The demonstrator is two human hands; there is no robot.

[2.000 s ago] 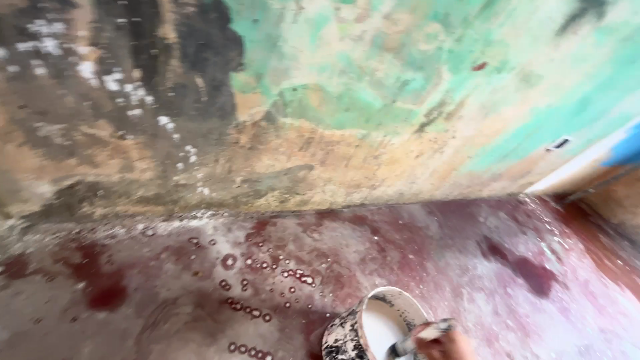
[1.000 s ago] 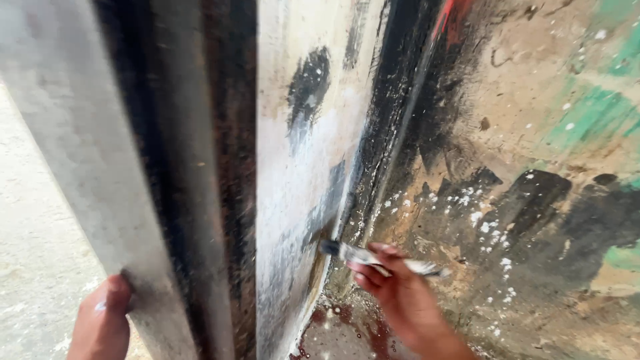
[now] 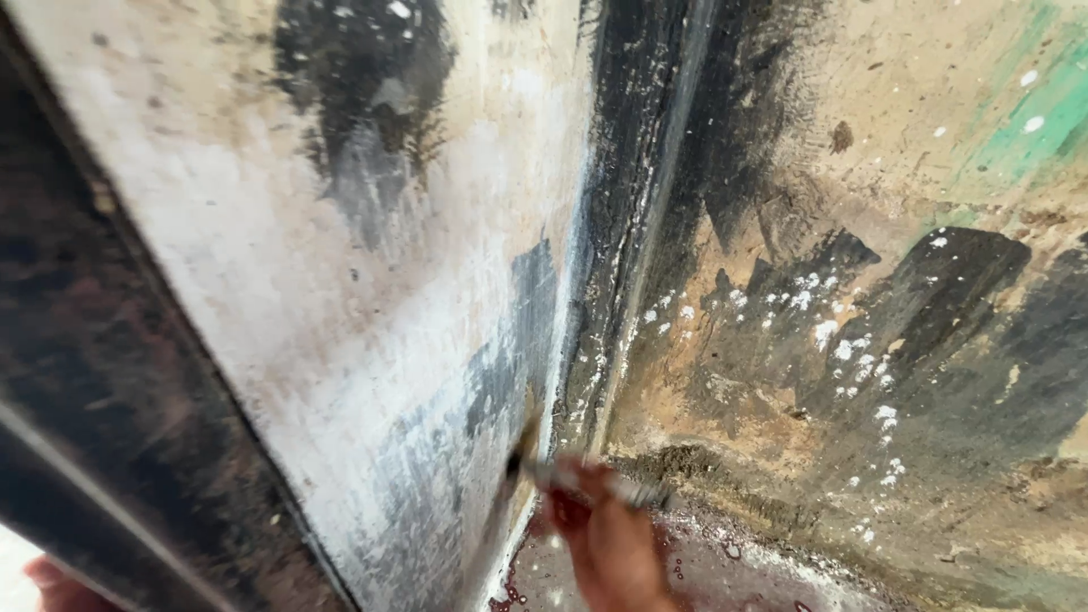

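Note:
My right hand (image 3: 608,531), low and right of centre, grips a paintbrush (image 3: 633,491) whose handle points right and whose dark bristles are at the lower edge of a wall panel (image 3: 340,340), close to the corner. Motion blurs the brush, and whether its bristles touch the surface is hard to tell. Fresh-looking white paint streaks cover much of this panel, with grey and black patches among them. Only part of my left hand (image 3: 64,586) shows at the bottom left, beside a dark frame (image 3: 110,323); its grip is mostly hidden.
A black-painted corner strip (image 3: 637,170) runs down between the panel and a stained wall (image 3: 765,374) with white spatters, black smears and green paint. Below lies a reddish, paint-spotted floor (image 3: 722,569).
The bucket of white paint, where a hand held the brush two seconds ago, is out of view. The view has swung to the corner and moved closer; my left hand now shows less.

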